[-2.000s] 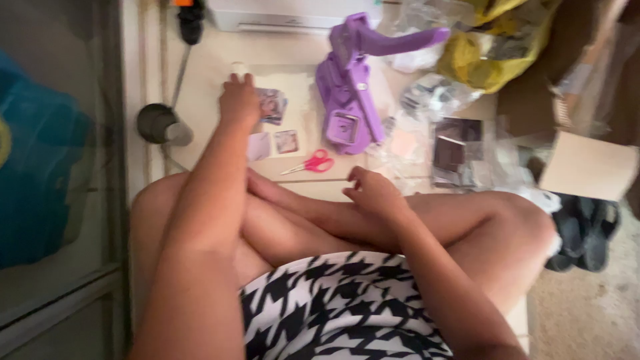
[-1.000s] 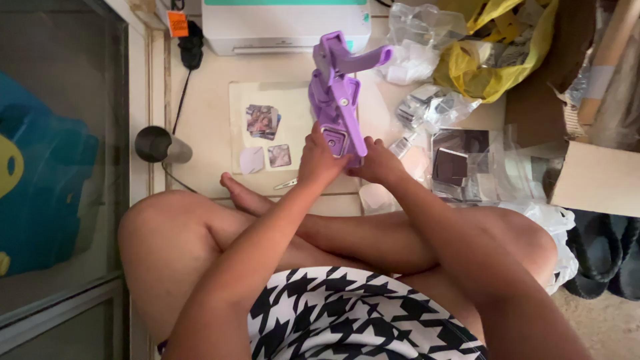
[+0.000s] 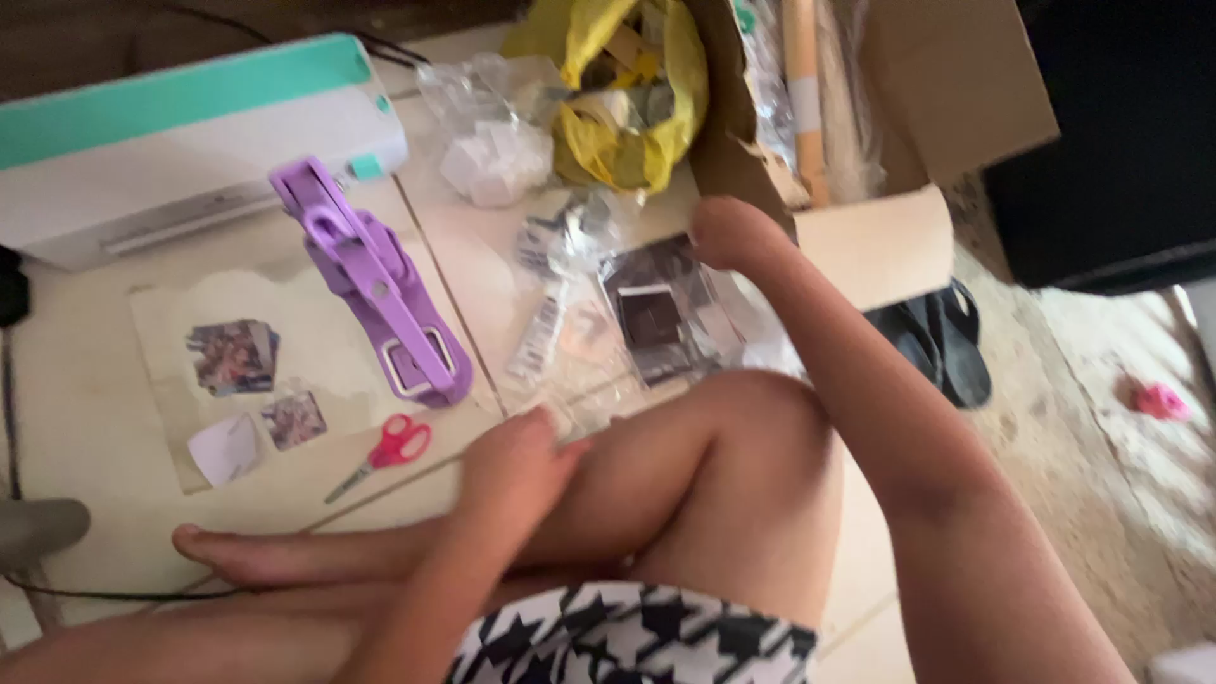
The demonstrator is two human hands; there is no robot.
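Observation:
My right hand [image 3: 736, 236] is at the edge of the cardboard box, above dark square sheets [image 3: 650, 313] in clear plastic; its fingers are blurred and partly hidden. My left hand [image 3: 518, 465] hovers by my knee, near clear plastic packaging [image 3: 570, 351]; whether it holds anything cannot be told. A purple lever punch [image 3: 380, 285] lies on the floor tiles, untouched by either hand. Left of it, a stack of small printed pictures [image 3: 231, 356], a single picture [image 3: 294, 420] and a pale paper piece [image 3: 224, 449] rest on a translucent sheet. Pink-handled scissors [image 3: 385, 454] lie near the punch.
A white and teal machine [image 3: 190, 161] stands at the upper left. A yellow plastic bag [image 3: 617, 142] of scraps and an open cardboard box [image 3: 874, 247] holding a brown roll are at the upper right. Black slippers [image 3: 936, 347] sit beside the box. A grey cylinder [image 3: 43, 532] is far left.
Both hands have left the purple punch, where they were one second ago. My right hand has moved right to the box. The punch's lever now lies down along its body. The view has swung right.

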